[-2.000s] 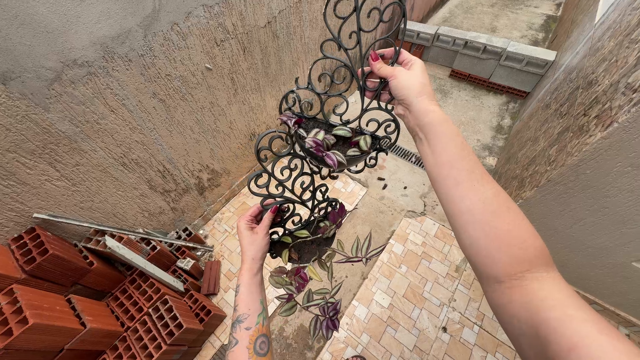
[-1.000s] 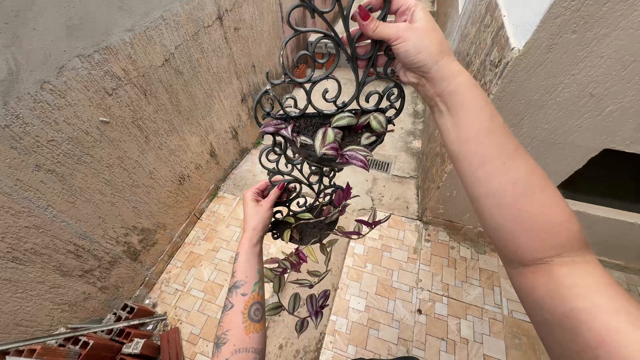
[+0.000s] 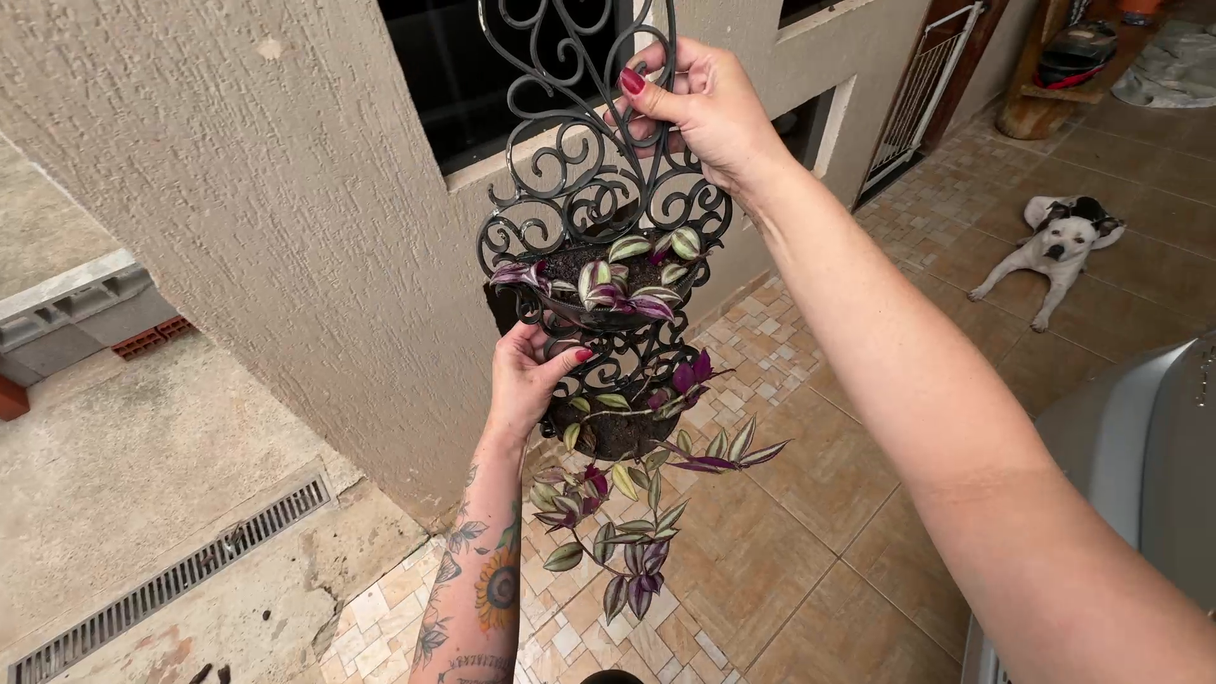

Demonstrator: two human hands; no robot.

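A black scrollwork metal plant holder [image 3: 594, 180] with two stacked pots hangs upright between my hands. My right hand [image 3: 698, 109] grips the scrolls near its top, and my left hand [image 3: 532, 375] pinches the scrollwork between the upper and lower pots. Dark soil and striped purple-and-green tradescantia leaves [image 3: 613, 285] fill the upper pot. From the lower pot [image 3: 617, 427], more tradescantia stems [image 3: 641, 556] trail down below the holder. The holder's top edge is out of view.
A textured wall [image 3: 313, 190] with dark window openings stands behind the holder. A white and black dog [image 3: 1059, 242] lies on the tiles at right, near a silver vehicle [image 3: 1140, 427]. A metal floor drain grate [image 3: 180, 579] and concrete blocks [image 3: 81, 318] are at left.
The view has swung far from the narrow passage to the window wall and tiled floor. Both hands have kept hold of the plant holder, and the stacked red bricks are out of view.
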